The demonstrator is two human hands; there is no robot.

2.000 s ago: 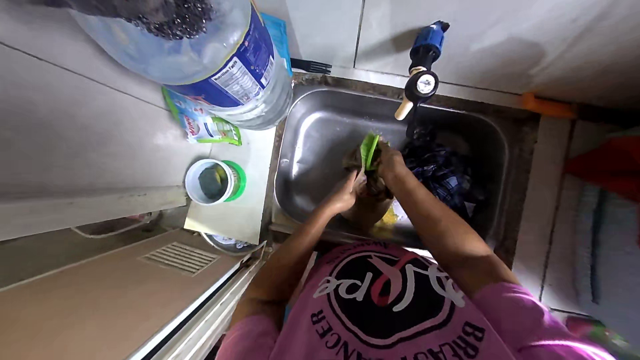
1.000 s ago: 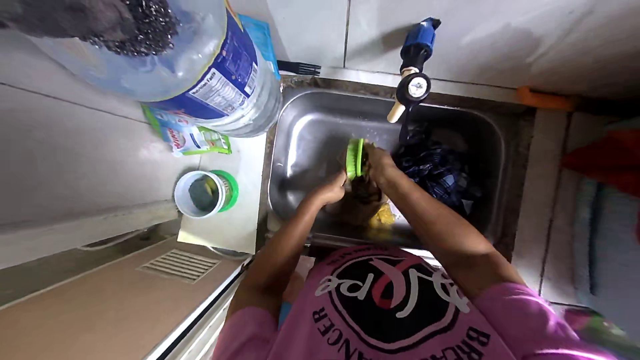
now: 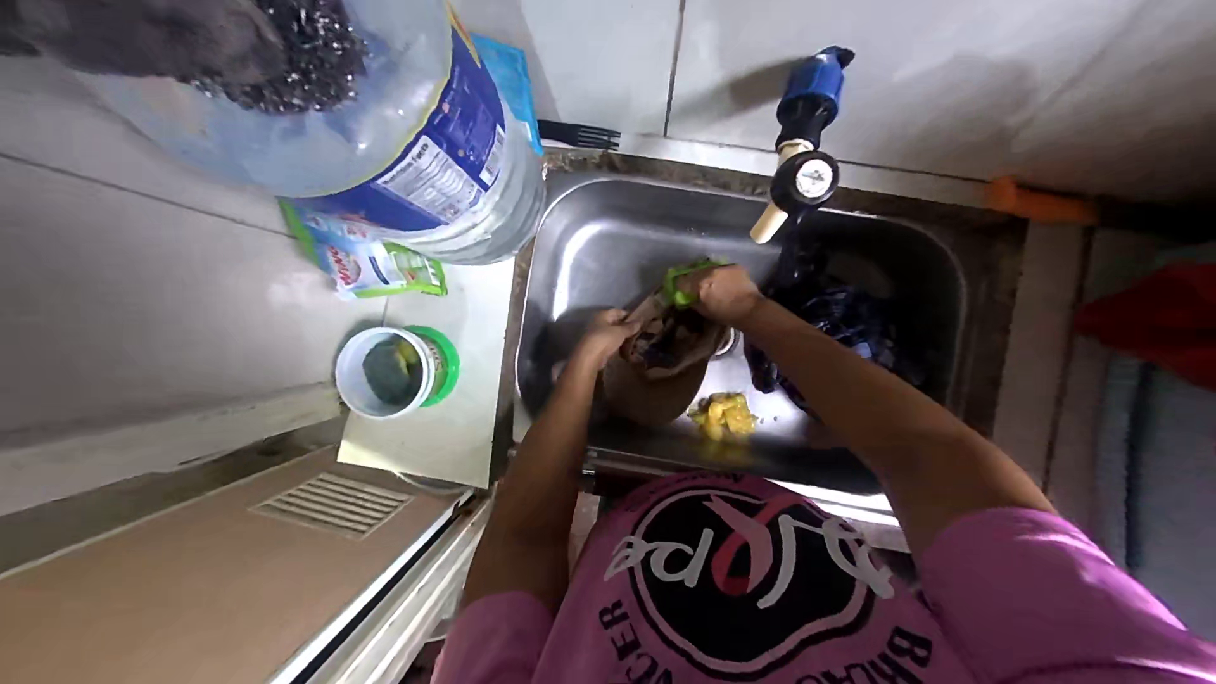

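In the steel sink, my left hand grips the left edge of a brown cap, whose brim points toward me. My right hand is closed on a green brush at the cap's far edge; the bristles are mostly hidden. A yellow crumpled piece, perhaps peel or sponge, lies on the sink floor to the right of the brim. Dark wet cloth is heaped in the sink's right part, partly behind my right forearm.
A faucet with a blue top reaches over the sink's back edge. Left of the sink stand a large water bottle, a detergent pouch and a white tub. A black plastic fork lies behind; an orange object lies back right.
The green brush, upright at the cap's left side a second ago, is now tilted over its far edge, with my right hand on it. The cap's brim shows more fully.
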